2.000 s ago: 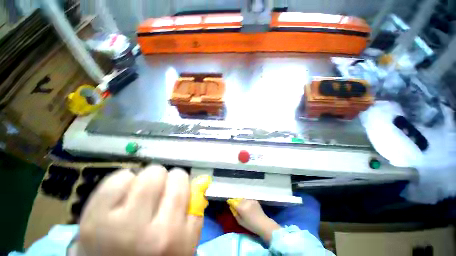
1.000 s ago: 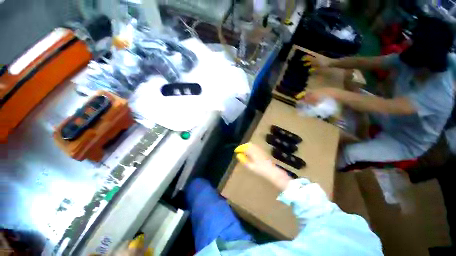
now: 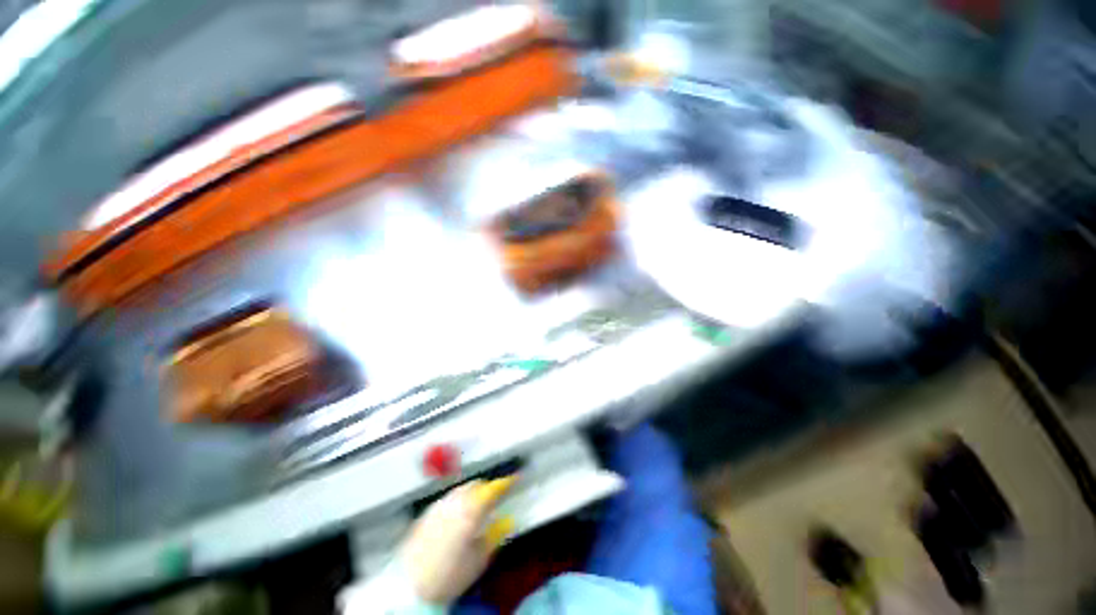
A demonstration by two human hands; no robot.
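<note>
The frame is strongly blurred. My left hand (image 3: 451, 541), with yellow fingertips, is at the front of the machine below the red button (image 3: 441, 460); I cannot tell if it holds anything. A yellow blur at the bottom right, beside a dark housing (image 3: 835, 555), looks like fingertips of my right hand (image 3: 858, 591); the rest is unclear, and so is its grip. The left orange fixture (image 3: 246, 366) shows no black housing on top. The right orange fixture (image 3: 559, 246) has a black housing (image 3: 549, 207) on it.
Another black housing (image 3: 751, 221) lies on the white sheet (image 3: 685, 258), near clear bags. Several dark housings (image 3: 962, 505) lie on the cardboard (image 3: 781, 529) at the lower right. The orange axis cover (image 3: 325, 174) runs behind the fixtures. A green button (image 3: 174, 561) is at the rail's left end.
The view has swung from the right-hand cardboard back towards the machine. My right hand was plainly visible over the cardboard; now only a yellow blur shows there. My left hand shows more fully.
</note>
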